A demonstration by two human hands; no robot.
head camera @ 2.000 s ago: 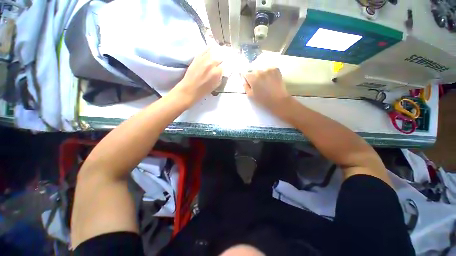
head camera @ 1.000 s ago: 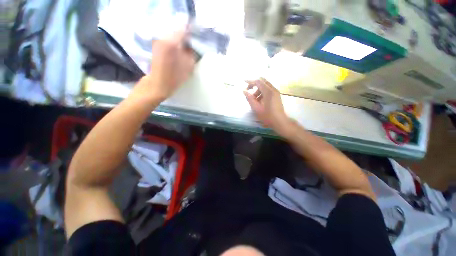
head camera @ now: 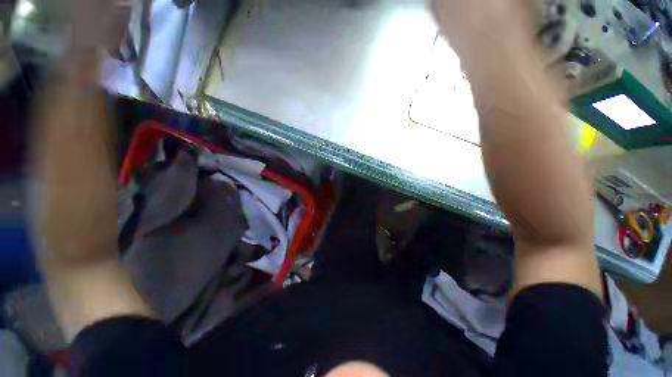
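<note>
My left arm reaches up at the far left. My left hand is a blur at the top left edge, beside pale blue-grey cloth hanging at the table's left end; whether it holds anything cannot be told. My right forearm crosses the white table and runs out at the top edge, so my right hand is out of the picture. The sewing machine's green panel with its bright display shows at the right. The needle area is hidden or out of view.
A red-rimmed basket with dark grey cloth and pale pieces stands below the table's left part. Scissors with red and yellow loops lie at the right end. Pale cloth lies low on the right.
The view has swung left. Both arms have moved up and away from the sewing area. The pale garment that lay left of the needle no longer shows on the table.
</note>
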